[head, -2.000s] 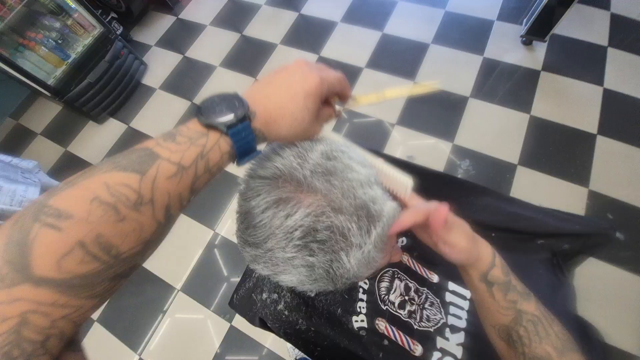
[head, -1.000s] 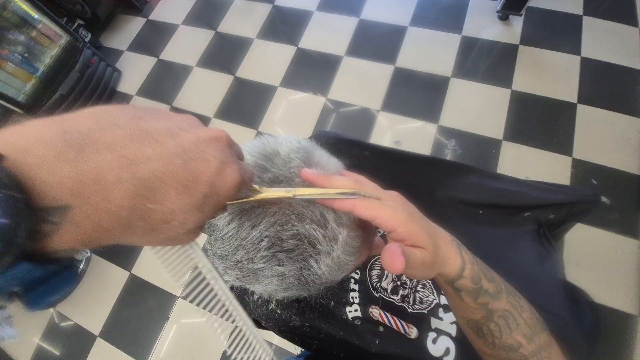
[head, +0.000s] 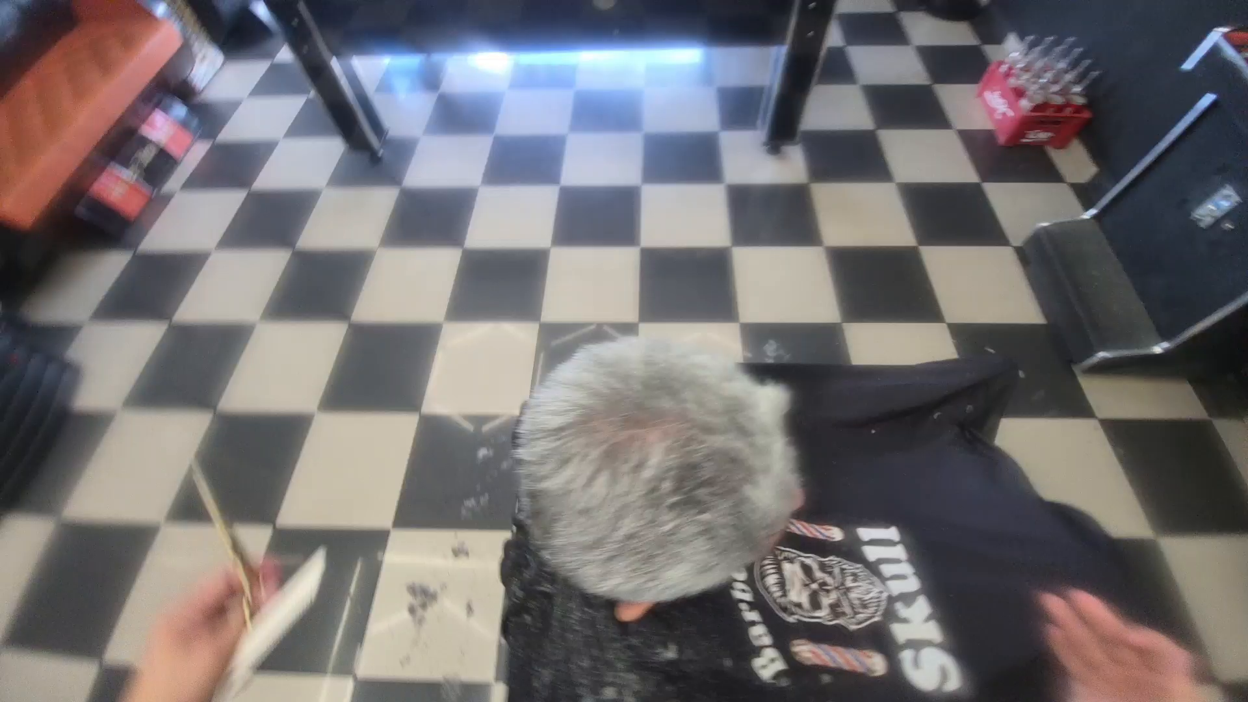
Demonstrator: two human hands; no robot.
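A seated person's head with short grey hair [head: 658, 468] is at the middle of the view, seen from above. A black barber's cape [head: 877, 448] printed with a skull and lettering covers the person, with cut hair on its left part. My left hand [head: 200, 624], low at the left and blurred, holds gold-coloured scissors [head: 222, 522] and a white comb [head: 278, 619], well apart from the head. At the lower right my right hand [head: 1116, 648] is over the cape, fingers extended, with nothing seen in it.
Hair clippings [head: 421, 600] lie on the checkered floor [head: 390, 283]. A red crate of glass bottles [head: 1033, 112] stands at the upper right, above a black footrest [head: 1102, 283]. Black table legs [head: 795, 78] are at the top. An orange seat [head: 83, 97] is at the upper left.
My left hand has moved away from the head to the lower left, still with scissors and comb. My right hand has come off the hair to the right. The view has shifted, showing more floor.
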